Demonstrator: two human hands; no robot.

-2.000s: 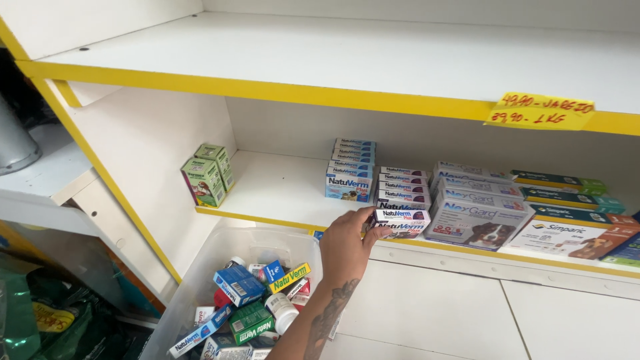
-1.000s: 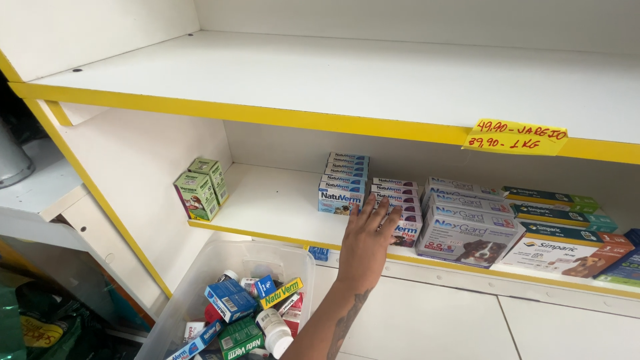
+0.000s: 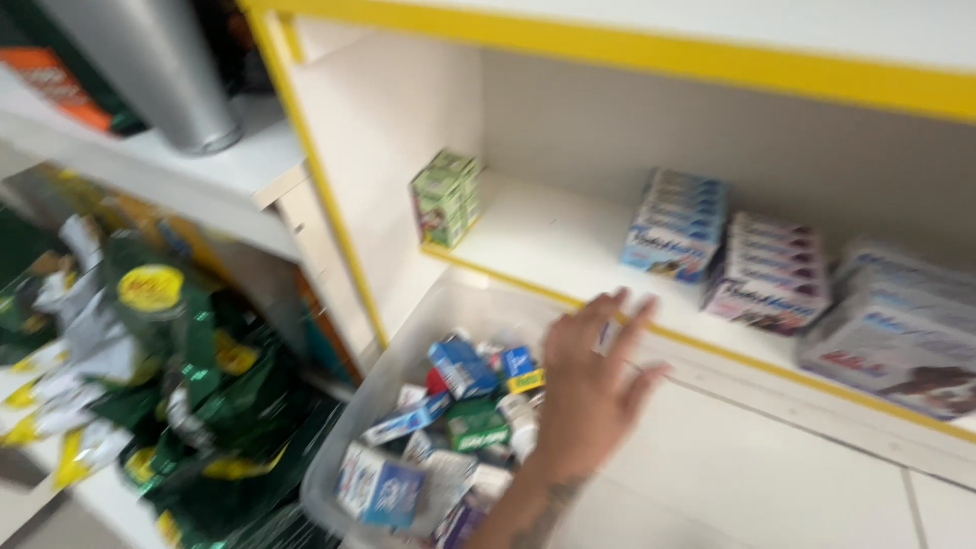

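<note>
A hand with a tattooed forearm, which looks like my right hand (image 3: 598, 362), is raised before the lower shelf's yellow edge, fingers spread and nothing held. Below and left of it, a translucent plastic bin (image 3: 335, 465) holds a jumble of medicine boxes, among them a green box (image 3: 476, 424) and a blue box (image 3: 463, 368), with a white bottle (image 3: 523, 431) partly behind the wrist. On the shelf (image 3: 534, 229) stand rows of blue NatuVerm boxes (image 3: 675, 225) and pink-and-white NatuVerm boxes (image 3: 770, 274). My left hand is out of view.
Gray NexGard boxes (image 3: 900, 328) stand at the shelf's right, small green boxes (image 3: 446, 200) at its left end. Green plastic packages (image 3: 206, 381) lie left of the bin. A gray cylindrical object (image 3: 164, 76) stands on the neighboring shelf. The upper shelf's yellow edge (image 3: 648, 57) crosses above.
My right hand has come away from the NatuVerm boxes, which it was touching, and is now lower, near the bin. The view has swung left and down.
</note>
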